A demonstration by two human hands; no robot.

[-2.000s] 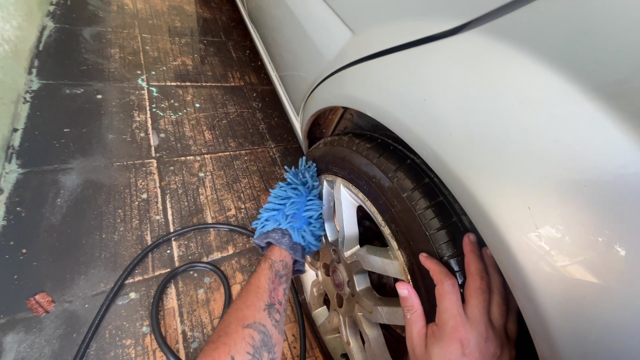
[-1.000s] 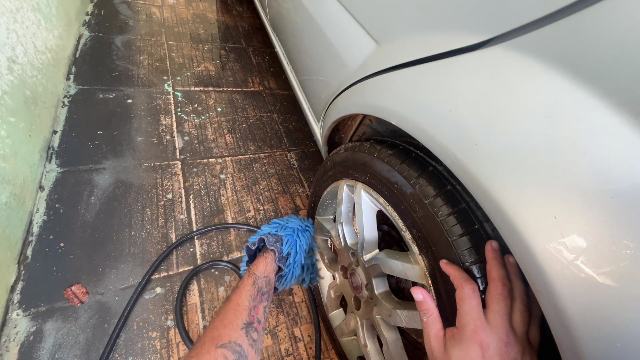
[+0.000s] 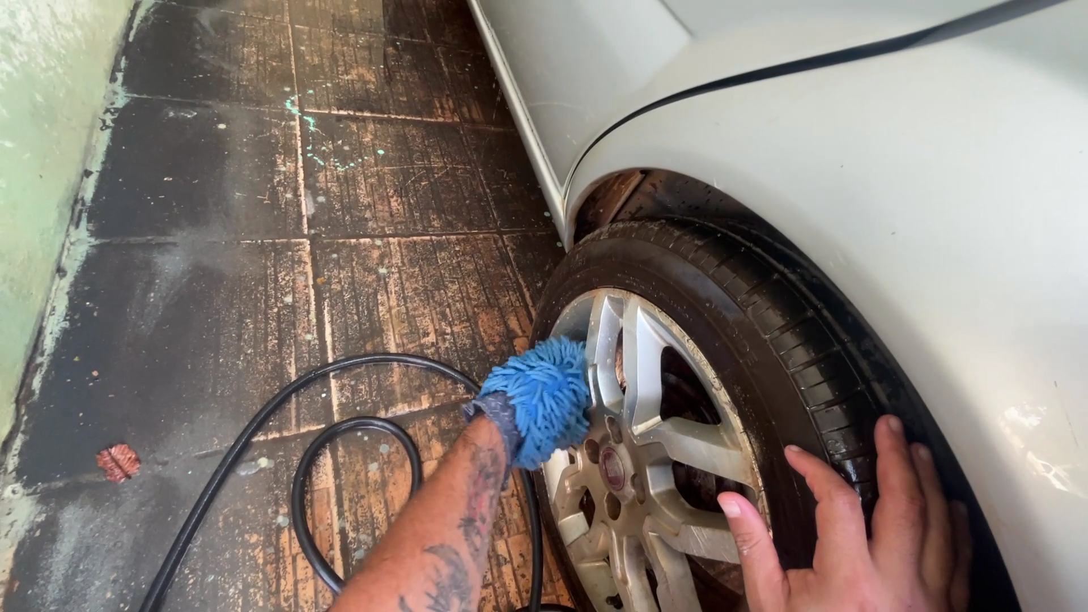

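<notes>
A blue microfiber chenille wash mitt (image 3: pixel 544 399) covers my left hand (image 3: pixel 531 404), so its fingers are hidden. The mitt rests against the left side of the silver alloy wheel (image 3: pixel 629 374), by its spokes. My right hand (image 3: pixel 867 527) is bare, its fingers spread over the wet black tire (image 3: pixel 773 340) at the lower right, with the thumb near the rim's edge. Both the wheel and the tire sit inside the wheel arch of a silver car (image 3: pixel 892 153).
A black hose (image 3: pixel 297 382) loops over the worn tile floor (image 3: pixel 195 297) beside my left forearm. At the left stands a pale green wall (image 3: pixel 51 170). A reddish dry leaf (image 3: pixel 118 461) lies on the floor near it.
The mitt was at the upper left of the tire and rim, then moved down to the wheel's left side, and now lies against the spokes. My right hand has stayed at the tire.
</notes>
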